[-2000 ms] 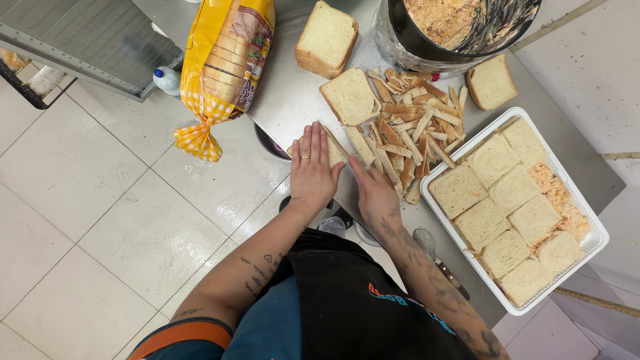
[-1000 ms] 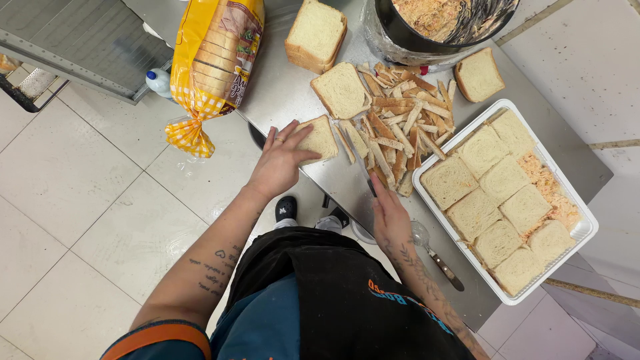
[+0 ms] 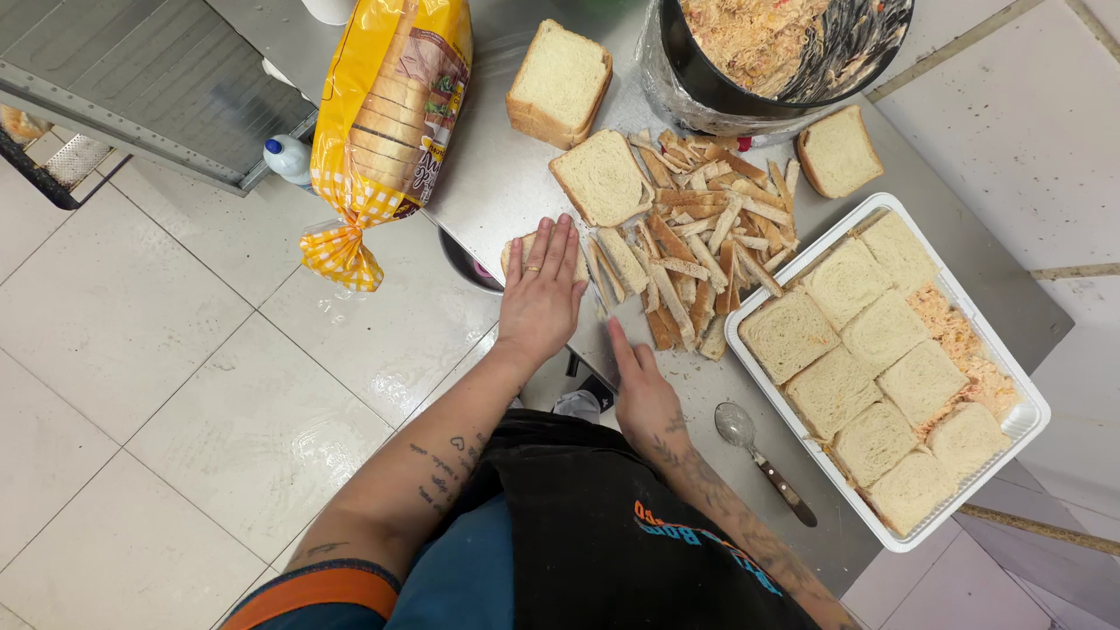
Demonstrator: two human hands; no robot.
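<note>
My left hand lies flat, fingers extended, on a slice of white bread at the metal table's edge. My right hand grips a knife whose blade, partly blurred, lies just right of that slice; its handle is hidden in my fingers. Cut bread crusts are heaped to the right of the blade. Above my left hand rests another slice with crust, and beyond it a stack of sliced bread. A white tray holds several crustless slices over an orange shredded filling.
A bagged loaf lies at the table's left edge. A black bowl of filling stands at the back, with a bread piece beside it. A spoon lies near the tray. A bottle stands left of the loaf.
My left hand, spread at the slice's left side one second ago, now lies flat over it. The knife in my right hand is now alongside the slice's right edge.
</note>
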